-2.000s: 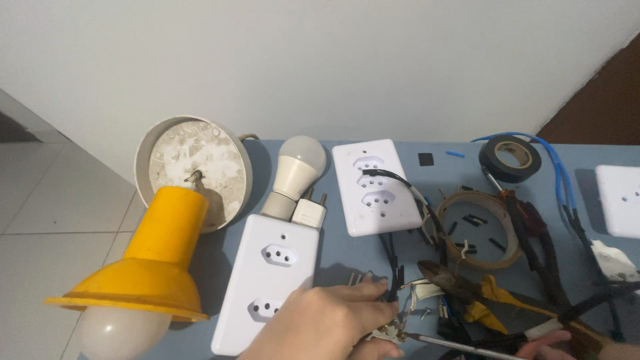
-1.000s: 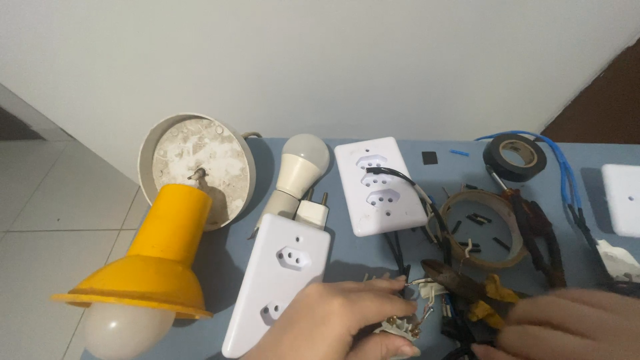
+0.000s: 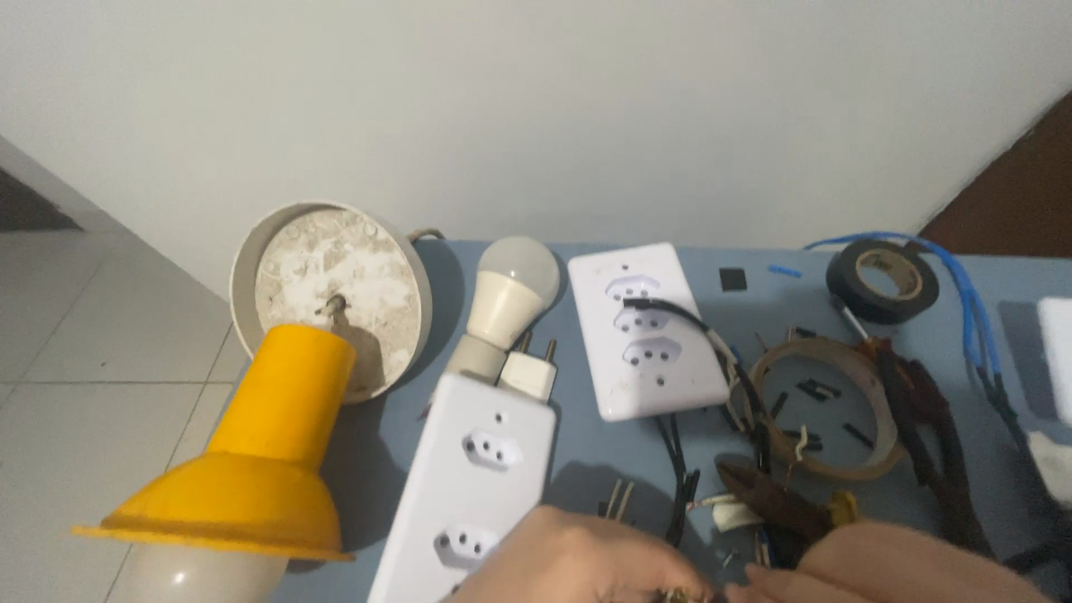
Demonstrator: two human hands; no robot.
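My left hand is at the bottom middle with its fingers curled around a small part with metal on it, mostly hidden by the fingers and the frame's edge. Close beside it on the right, my right hand has its fingertips near that part; what it holds cannot be seen. A white socket plate with several outlets lies partly under my left hand. Behind the hands lie a white three-outlet plate with black wires and a pair of pliers with dark jaws, partly behind my right hand.
At the left are a yellow lamp shade with a bulb and a round white base. A bulb and a white plug lie mid-table. Black tape, a tape ring around black scraps, and blue wires are at the right.
A thin tool with a metal shaft, seen earlier at my right hand, no longer shows. My right hand has moved in close beside my left hand. Both hands now sit lower in the view.
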